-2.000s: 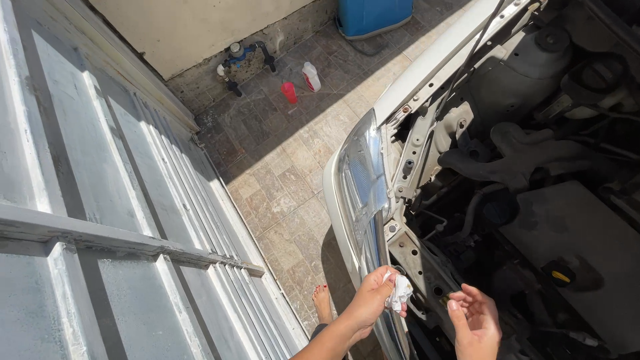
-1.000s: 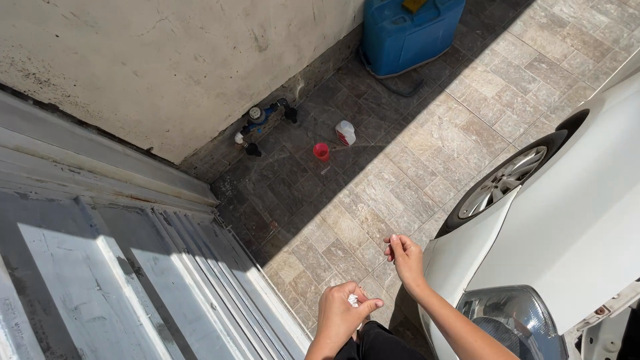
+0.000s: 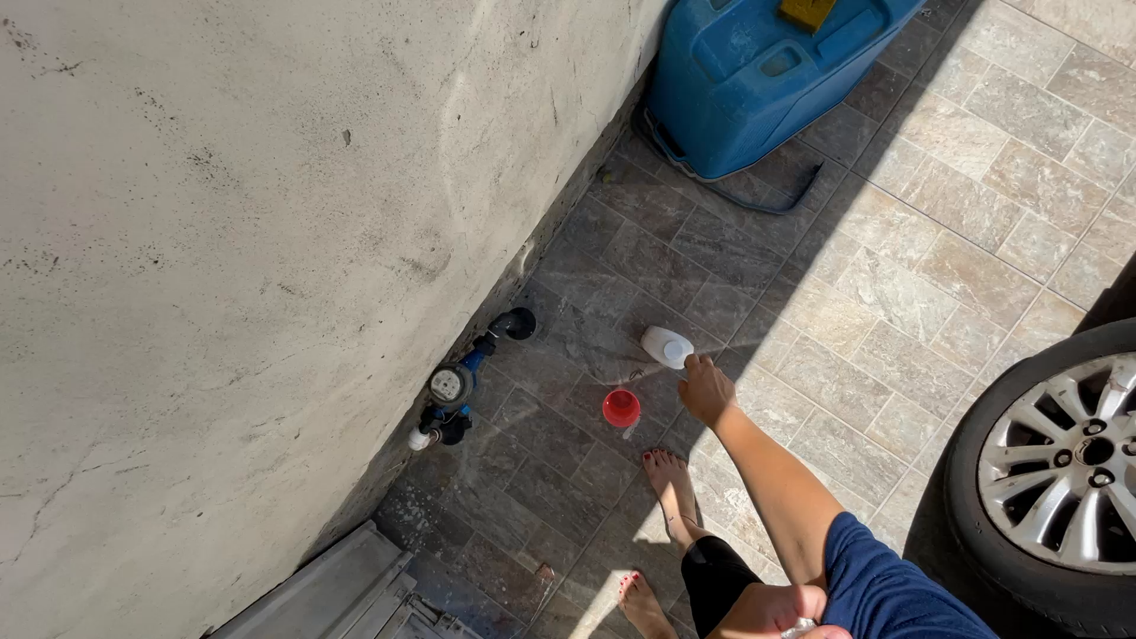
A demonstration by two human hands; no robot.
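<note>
My right hand [image 3: 707,390] reaches down to the tiled floor, its fingertips at the capped end of a white plastic bottle [image 3: 661,345]; whether they grip it is hard to tell. Close by, a red plastic cup [image 3: 621,407] stands on the tiles, left of that hand. At the bottom edge, my left hand [image 3: 770,612] is closed around a crumpled white tissue or cloth [image 3: 800,627], partly cut off by the frame.
A water meter [image 3: 451,383] with pipes juts from the base of the wall [image 3: 293,222]. Beyond it stands a blue jerrycan [image 3: 745,98] with a dark hose at its foot. A car wheel [image 3: 1065,453] is at right, a metal gate [image 3: 328,590] at lower left. My bare feet are below the cup.
The view has swung from the engine bay to the floor by the wall. My right hand, empty a second ago, has moved down to the white bottle. The tissue stays in my left hand.
</note>
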